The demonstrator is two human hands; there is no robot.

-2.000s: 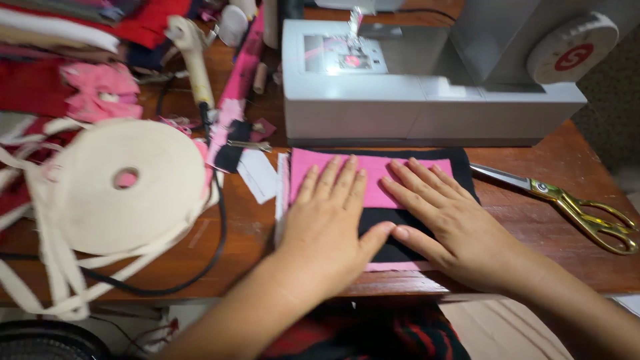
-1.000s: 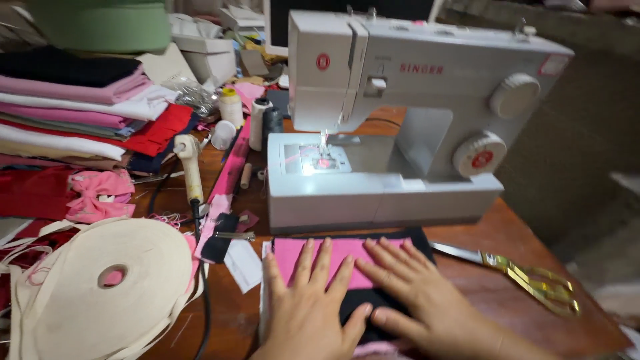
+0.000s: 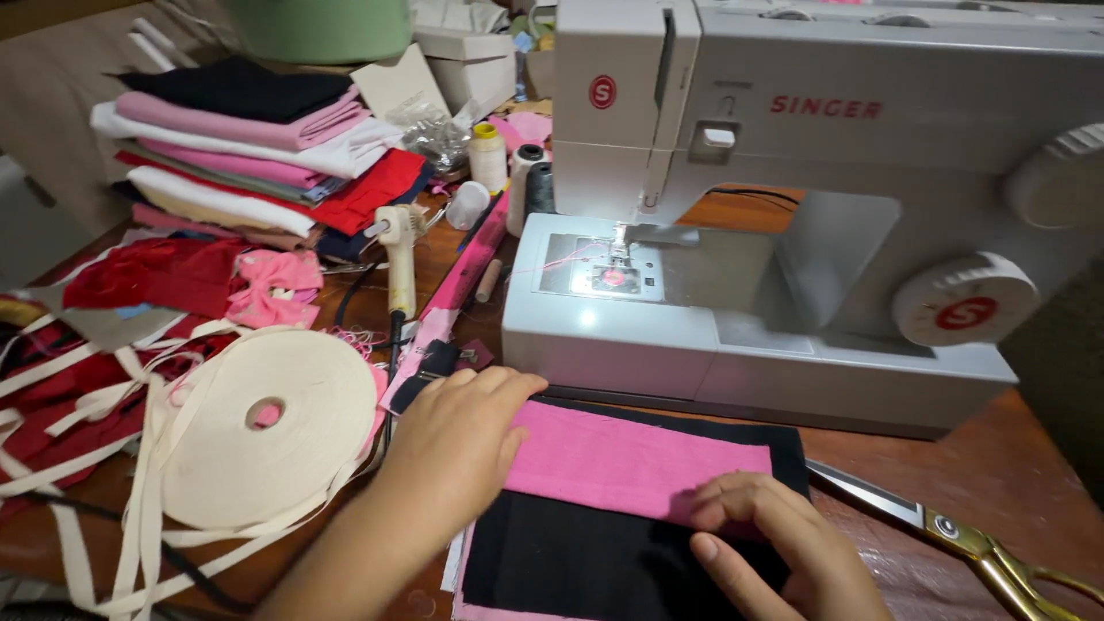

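Observation:
A pink fabric strip (image 3: 638,461) lies across the upper part of a black fabric piece (image 3: 604,556), with more pink and white cloth showing at the lower left edge beneath. My left hand (image 3: 457,431) is at the strip's left end, its fingers over the upper left corner of the stack; whether it pinches any cloth cannot be seen. Curled above the strip's lower right corner is my right hand (image 3: 776,535), thumb and fingers apart. Behind the fabric stands a Singer sewing machine (image 3: 612,345), its lamp lit over the needle plate.
Gold-handled fabric shears (image 3: 966,539) lie right of the cloth. On the left are a roll of cream tape (image 3: 207,440), a glue gun (image 3: 399,259), a pink hair bow (image 3: 274,289) and folded fabrics (image 3: 241,129). Thread spools (image 3: 489,159) stand beside the machine.
Both hands lay flat on the pink strip before; now the left is at its upper left end and the right has lifted into a curl near the lower right corner. The view has shifted.

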